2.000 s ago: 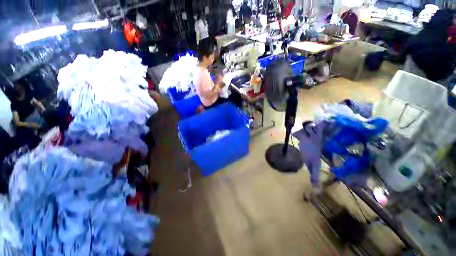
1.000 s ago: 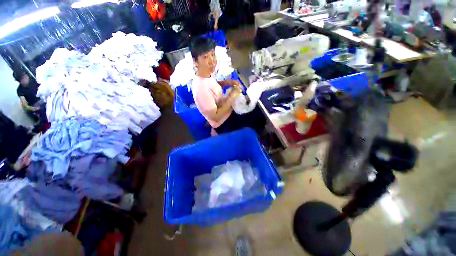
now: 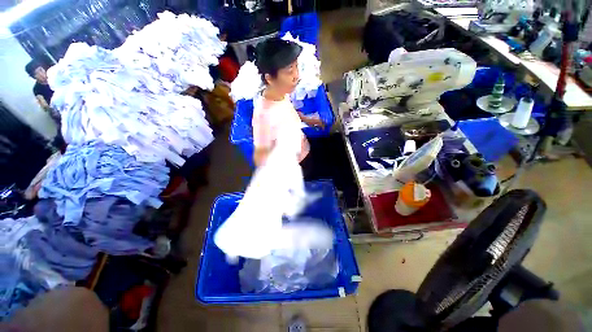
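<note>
A blue plastic bin (image 3: 211,279) stands on the floor in front of me, with white pieces (image 3: 292,269) inside. A seated person in a pink top (image 3: 269,117) holds a blurred white garment (image 3: 263,201) that hangs over and into the bin. My left hand (image 3: 58,311) seems to be a blurred rounded shape cut off at the bottom left edge. My right hand (image 3: 542,318) seems to be a similar shape at the bottom right, beside the fan. Their fingers cannot be made out.
A black floor fan (image 3: 487,259) stands at the lower right. A sewing machine (image 3: 415,78) and its table (image 3: 389,230) are right of the person. Heaped white shirts (image 3: 130,104), light blue shirts (image 3: 104,178) and grey-purple shirts (image 3: 91,230) line the left. Another blue bin (image 3: 241,126) holds white pieces behind the person.
The view has moved in towards the blue bin and table. The person has turned from the machine and swung white cloth over the bin. A blurred shape has appeared at bottom right.
</note>
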